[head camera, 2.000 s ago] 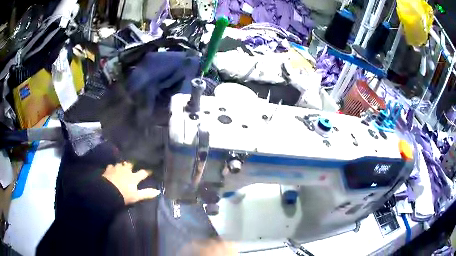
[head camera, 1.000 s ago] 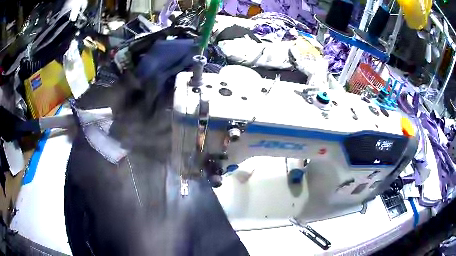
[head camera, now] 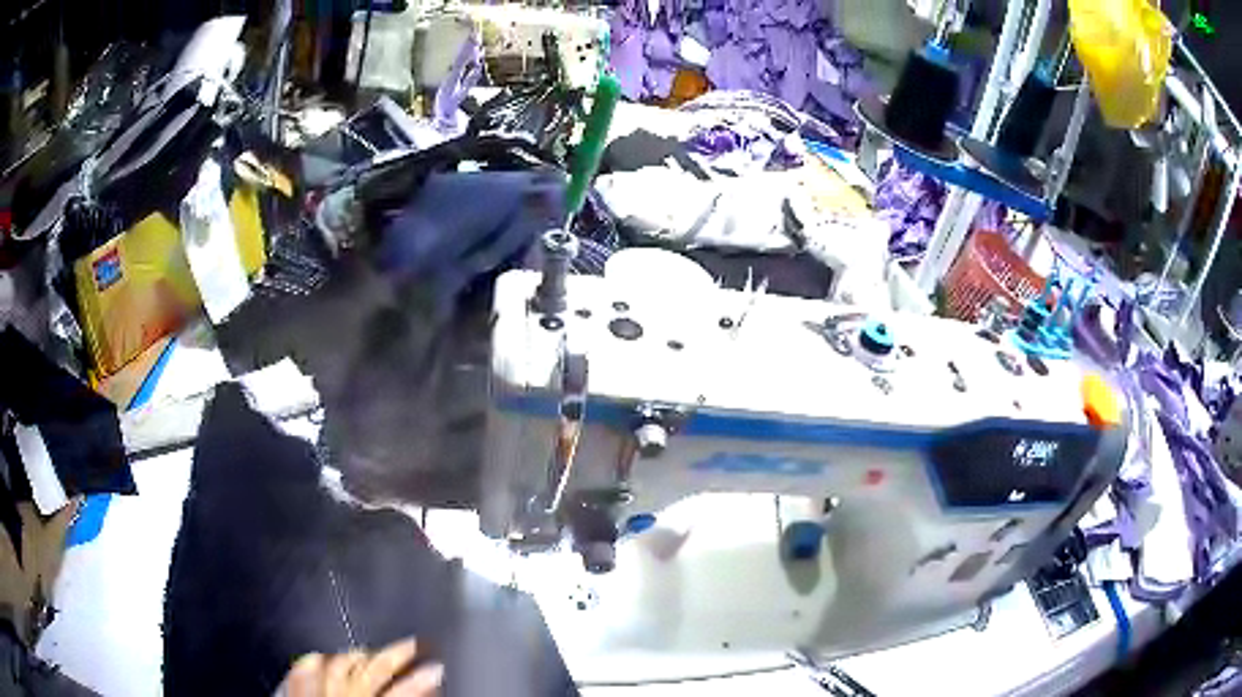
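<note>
A dark garment piece (head camera: 259,545) lies on the white table left of and in front of the machine head, with a light seam line down its middle. My left hand (head camera: 365,673) is on its lower part, cut off by the bottom edge; whether its fingers grip the cloth cannot be told. The white sewing machine (head camera: 736,463) stands to the right. Bare white bed shows under its needle area (head camera: 538,538), with the cloth's edge just in front. Thread snips (head camera: 828,673) lie on the bed, partly cut off. My right hand is not in view.
A dark and navy cloth pile (head camera: 395,368) lies behind the garment piece. A yellow packet (head camera: 130,293) is at the left. A green handle (head camera: 591,150) stands upright behind the head's left end. Purple cloth, a red basket (head camera: 992,272) and thread cones (head camera: 926,98) are behind and right.
The garment piece has come off the area under the needle and moved towards me, its back end now a dark corner. My left hand has come into view at the bottom since the previous frame.
</note>
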